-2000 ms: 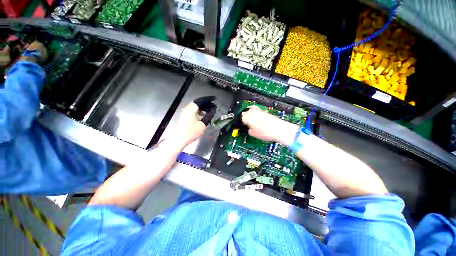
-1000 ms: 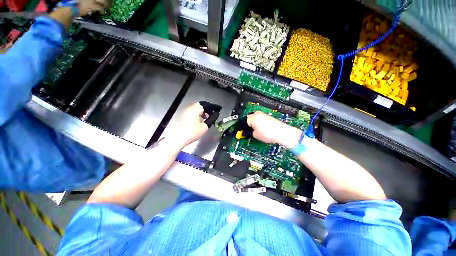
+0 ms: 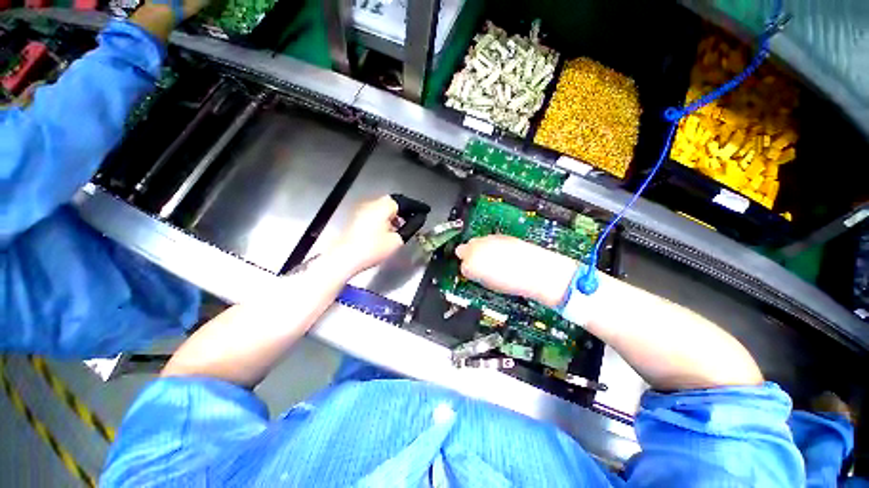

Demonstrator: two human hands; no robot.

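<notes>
The green circuit board [image 3: 510, 221] lies in its black carrier [image 3: 434, 322] on the line in front of me. My right hand [image 3: 495, 267] is over the board's left part, fingers curled down; its fingertips and anything in them are hidden. My left hand [image 3: 381, 229], with black coverings on some fingers, is left of the carrier above the metal plate, fingers curled; I cannot tell if it holds anything. A clamp [image 3: 438, 234] at the carrier's left edge is beside it. Another clamp [image 3: 476, 347] is at the near edge.
Bins of off-white parts [image 3: 503, 81], small yellow parts [image 3: 589, 112] and large orange-yellow parts [image 3: 736, 133] stand behind the rail. A narrow green board [image 3: 515, 166] lies at the far rail. A blue coiled cord [image 3: 657, 167] runs to my right wrist. Another person's sleeve [image 3: 71, 157] is at left.
My right hand has moved nearer to me over the board, its back turned more upward. My left hand has stayed nearly still. The neighbour's arm has moved up towards the green bin.
</notes>
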